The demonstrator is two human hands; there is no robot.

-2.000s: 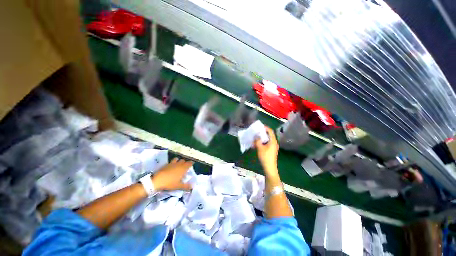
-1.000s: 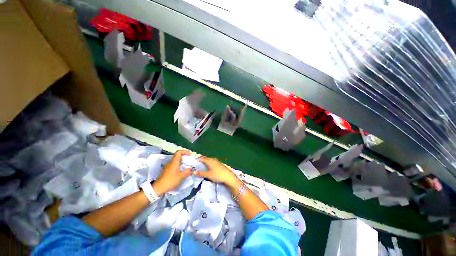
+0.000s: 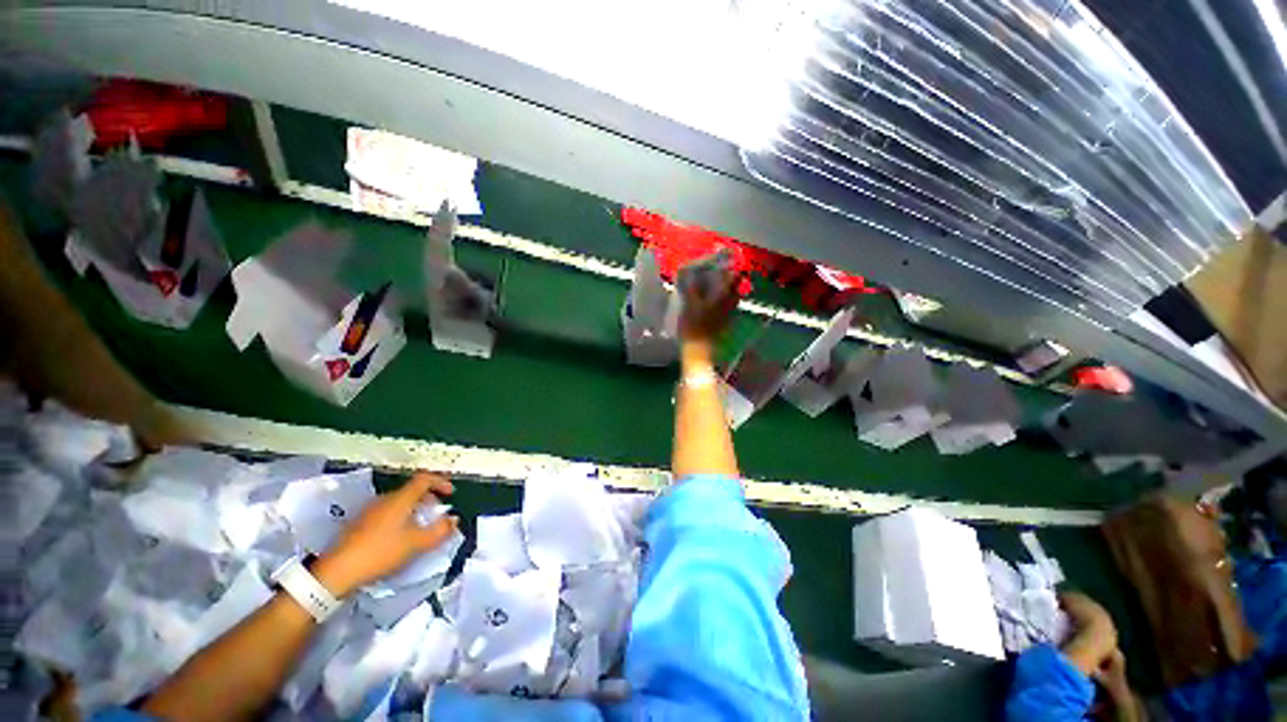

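Observation:
White packets (image 3: 505, 616) lie in a loose heap nearest me. My left hand (image 3: 388, 533) rests on the heap, fingers apart, with packets under and beside the fingertips; no clear grip shows. My right hand (image 3: 709, 303) reaches over the green belt (image 3: 551, 402) at an open retail box (image 3: 649, 322), near its raised flaps. It is dark and blurred, so I cannot tell whether it holds a packet. Another open box (image 3: 328, 332) with red and dark marks stands to the left on the belt.
More open boxes stand along the belt on both sides. Red flat pieces (image 3: 141, 113) and a white sheet (image 3: 412, 172) lie at the far rail. A grey shelf carries clear trays (image 3: 988, 141). A white block (image 3: 925, 585) is at right, near another person's hands (image 3: 1090, 638).
My right hand has moved from beside my left hand over the heap out to a box on the belt. My left hand has moved left and opened. The view has shifted right.

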